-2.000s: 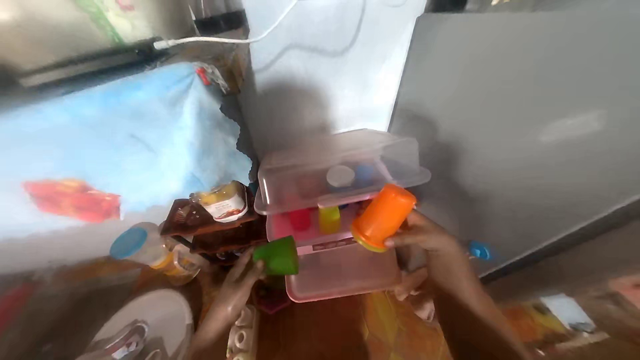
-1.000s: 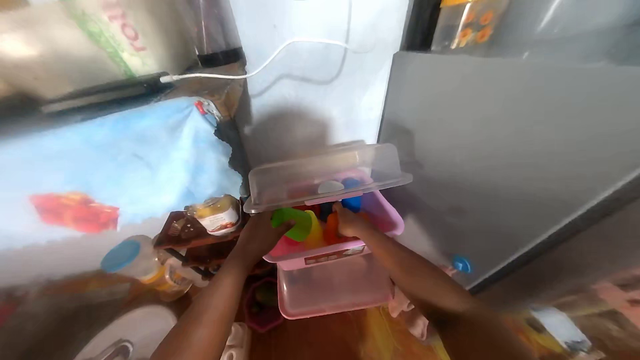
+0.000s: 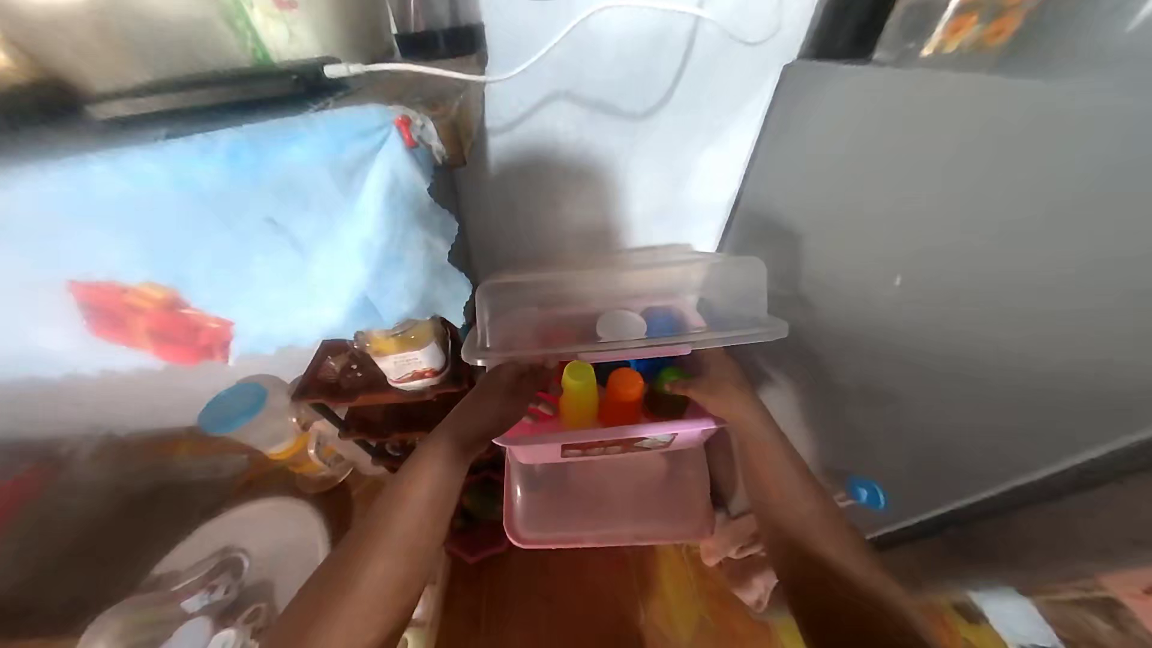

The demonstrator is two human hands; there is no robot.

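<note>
A pink plastic storage box (image 3: 621, 445) stands against the wall, its clear lid (image 3: 621, 306) tilted up behind the opening. Inside, a yellow cup (image 3: 579, 394) and an orange cup (image 3: 623, 396) stand upside down side by side, with a green cup (image 3: 670, 392) to their right. My right hand (image 3: 711, 382) reaches in from the right, its fingers at the green cup; whether they grip it is unclear. At the box's left side is my left hand (image 3: 522, 391), near a pink-red item (image 3: 542, 407); its fingertips are partly hidden. Blue and white items show through the lid.
A brown rack (image 3: 351, 382) with a labelled container (image 3: 409, 353) adjoins the box on the left. Further left are a jar with a blue lid (image 3: 236, 409) and a white round stool or lid (image 3: 261, 540). A grey panel (image 3: 954, 270) bounds the right side. A white cable (image 3: 540, 58) hangs above.
The green cup, held in my left hand two seconds ago, is now by my right hand inside the box. The orange cup has gone from my right hand into the box.
</note>
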